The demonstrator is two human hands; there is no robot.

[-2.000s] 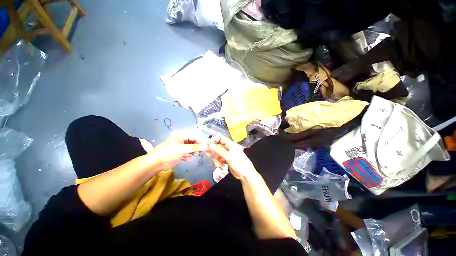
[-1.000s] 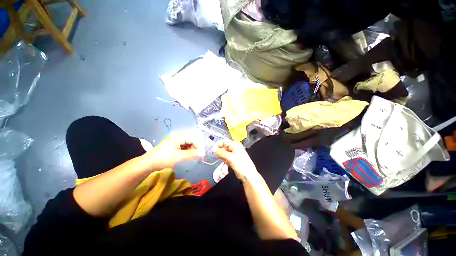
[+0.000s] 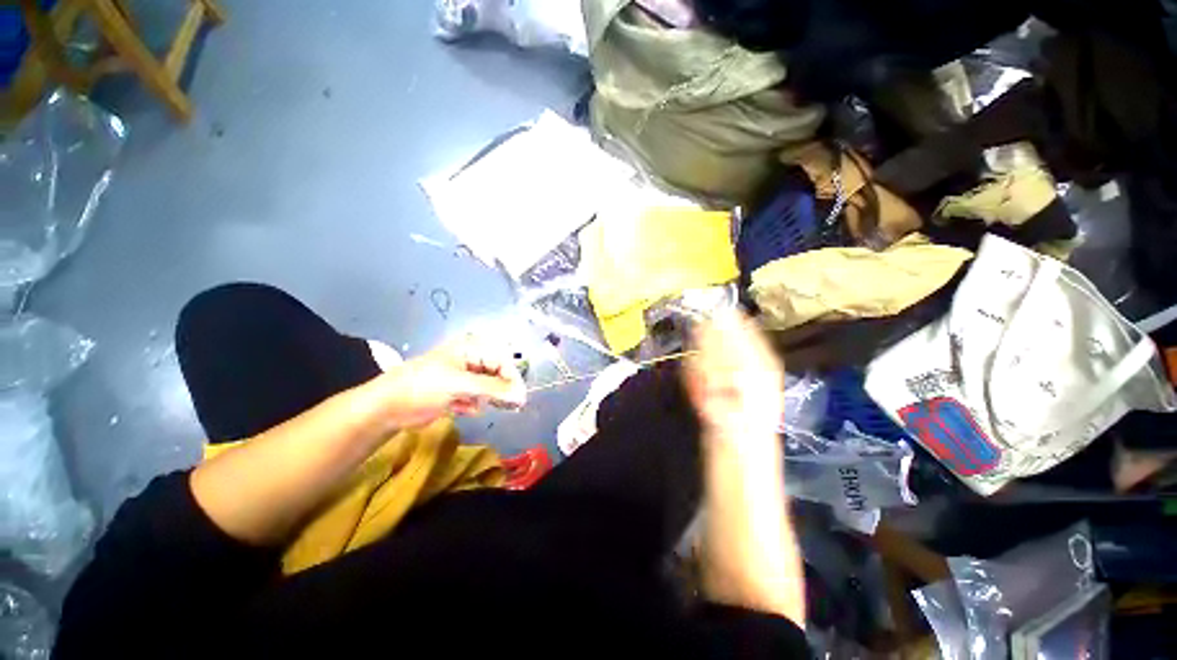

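A thin yellowish thread is stretched between my two hands above my lap. My left hand pinches one end between its fingertips. My right hand is raised to the right, blurred, with the thread running to its fingers. No needle can be made out. A mustard-yellow cloth lies bunched in my lap under my left forearm, held by neither hand.
A bright yellow cloth and a white sheet lie on the grey floor ahead. A red item is by my lap. A printed tote, clear bags and a khaki heap are at the right. Wooden legs stand upper left.
My hands were together, then slightly apart. My right hand has now moved well to the right, and the thread shows taut between them. My left hand has moved little.
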